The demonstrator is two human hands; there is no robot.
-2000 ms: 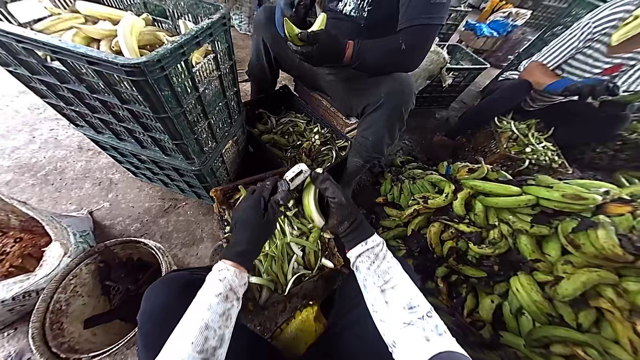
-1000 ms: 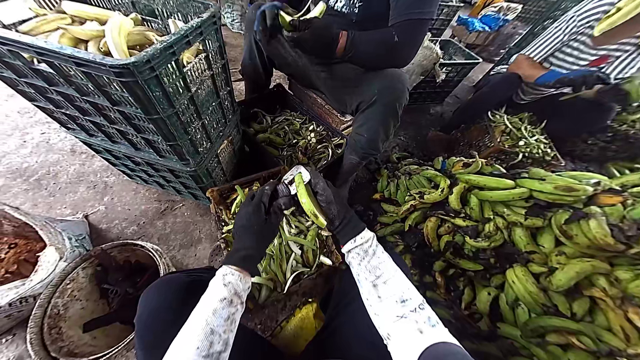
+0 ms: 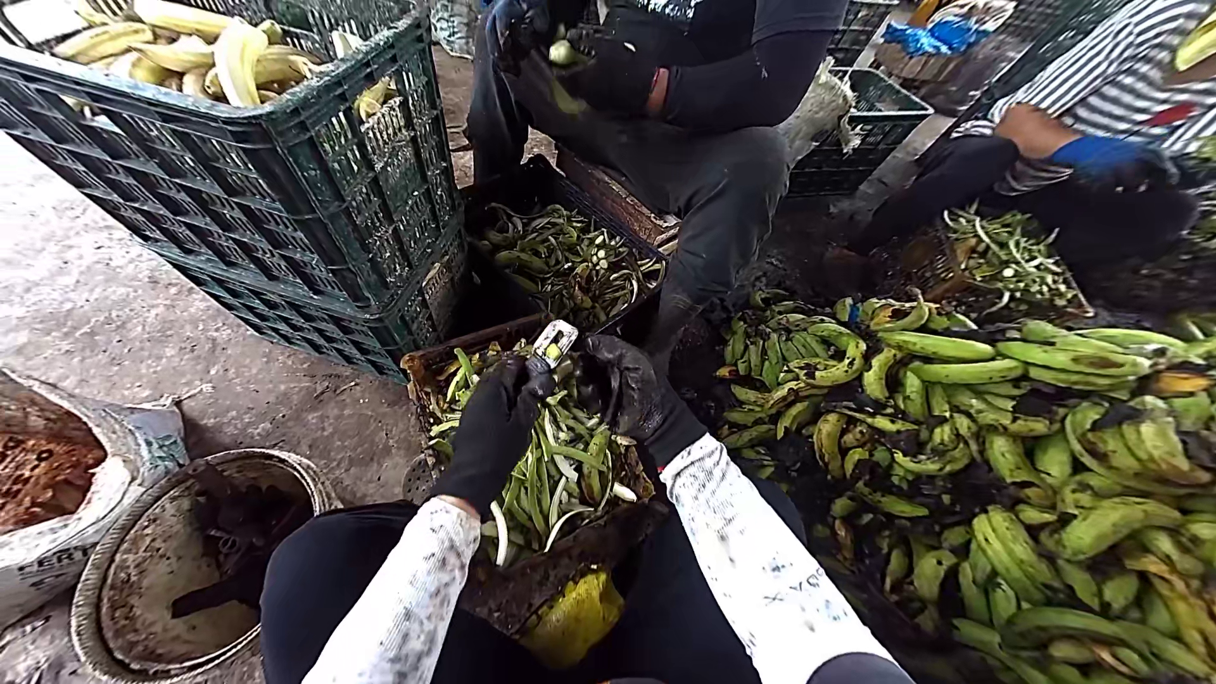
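My left hand (image 3: 499, 418), in a dark glove, grips a small metal peeler (image 3: 553, 344) with a pale frame. Close to its right is my right hand (image 3: 632, 389), also gloved, with fingers curled; a plantain may be in it, seen end-on, but I cannot tell. Both hands are over a crate (image 3: 432, 361) filled with green plantain peels (image 3: 556, 465). A large heap of green plantains (image 3: 1026, 456) lies to the right.
Stacked green plastic crates (image 3: 313, 180) with peeled plantains (image 3: 242, 62) stand at the left. Below them are a round tub (image 3: 95, 589) and a white sack (image 3: 123, 494). A co-worker (image 3: 722, 161) sits opposite behind another peel crate (image 3: 570, 256); a second person (image 3: 1073, 142) sits at right.
The green plantain plainly visible in my right hand in both earlier frames no longer shows along the fingers. My right hand has turned, its fingers now curled beside the peeler.
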